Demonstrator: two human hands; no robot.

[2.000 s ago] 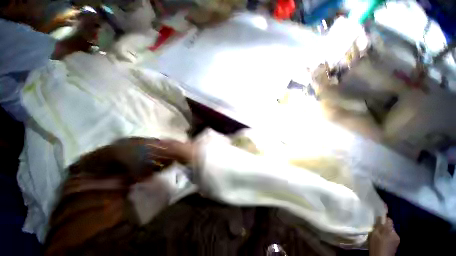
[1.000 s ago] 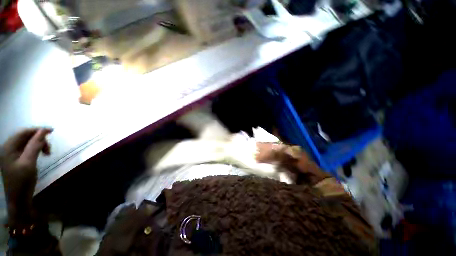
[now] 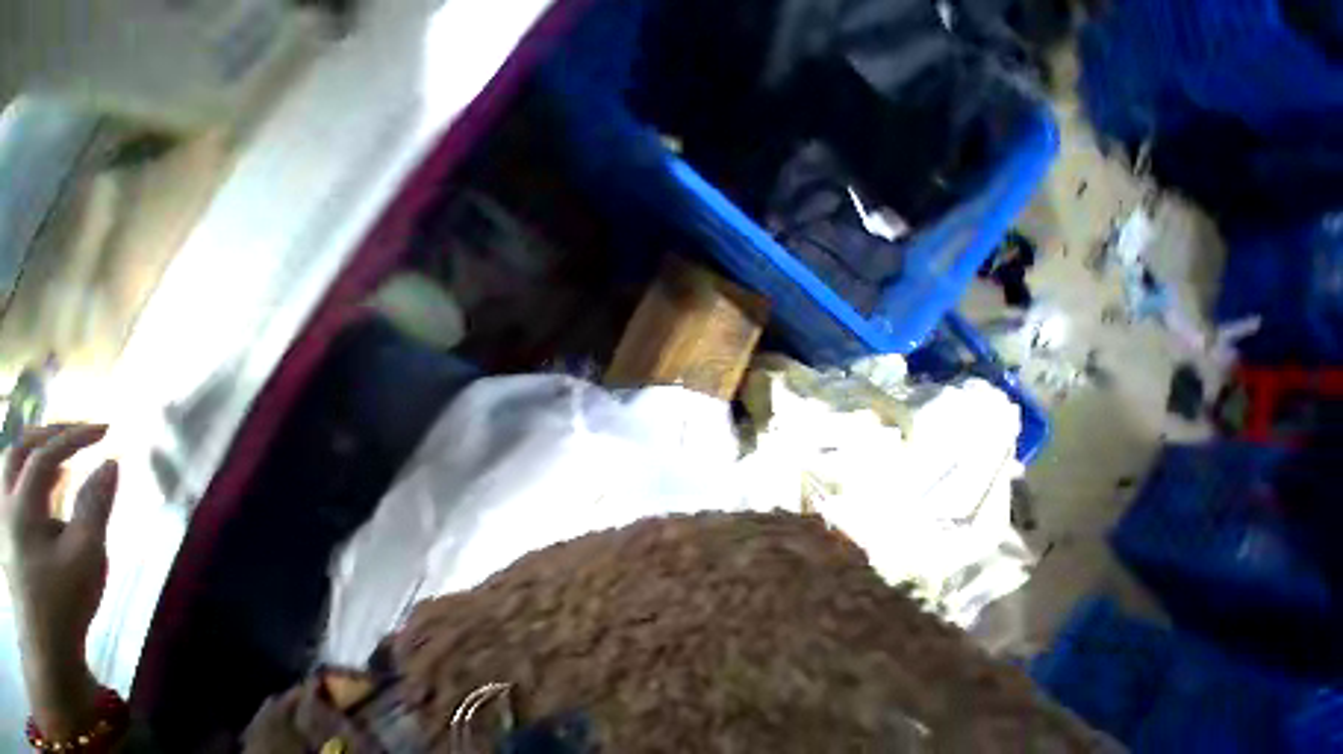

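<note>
My left hand (image 3: 56, 567) is at the far left over the white machine table (image 3: 243, 295), with a red beaded bracelet at the wrist. Its fingers are apart and it holds nothing that I can see. Cream-white cloth (image 3: 560, 449) lies across my lap. More cream-white cloth (image 3: 935, 479) is heaped at its right, beside the blue basket, partly in bright light. My right hand is not in view; brown fleece covers the lower middle.
A blue basket (image 3: 950, 265) with dark cloth in it stands at the upper middle. A brown wooden block (image 3: 689, 342) is by its near side. The floor (image 3: 1097, 383) at right has scattered scraps. Blue objects (image 3: 1215, 516) and a red object (image 3: 1278, 401) lie at far right.
The view has swung right and down towards the basket and floor. My right hand, earlier at the white cloth, has gone out of view. My left hand stays at the left, fingers apart.
</note>
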